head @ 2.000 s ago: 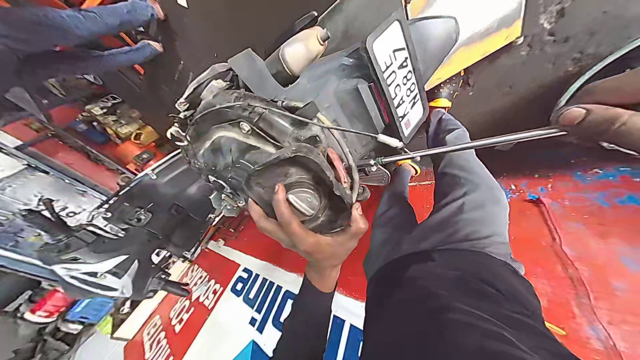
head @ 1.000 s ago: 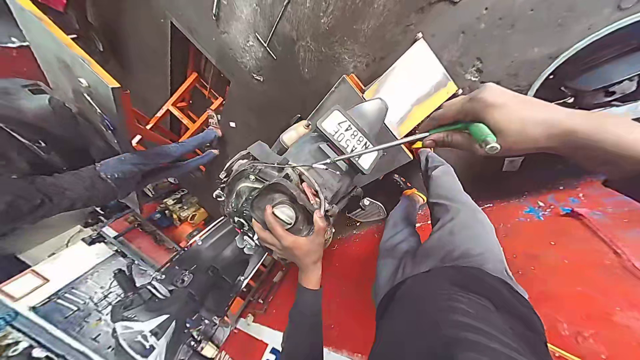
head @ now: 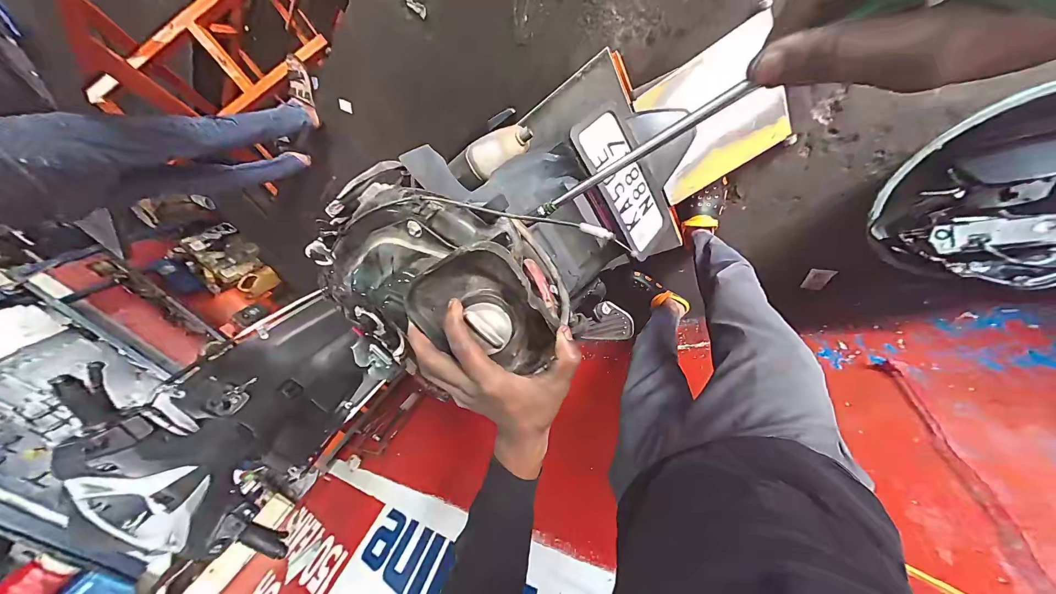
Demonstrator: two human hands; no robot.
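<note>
My left hand grips the rim of a black plastic cover around a silver round cap on a partly stripped scooter. At the upper right, my right hand is closed on a long screwdriver; its handle is mostly out of view, with a trace of green at the top edge. The shaft slants down-left across the licence plate, and its tip meets the scooter body beside a black cable. The cable's light end lies close by. Whether the tip sits on a screw I cannot tell.
Another person's legs stand at the left near an orange metal frame. Black and white scooter panels lie lower left. My own legs stand beside the scooter's rear. A dark part with a pale rim lies at right.
From one second ago, the view has moved closer to the scooter. The screwdriver's green handle, plainly visible then, is now mostly out of frame. My left hand stays on the cover.
</note>
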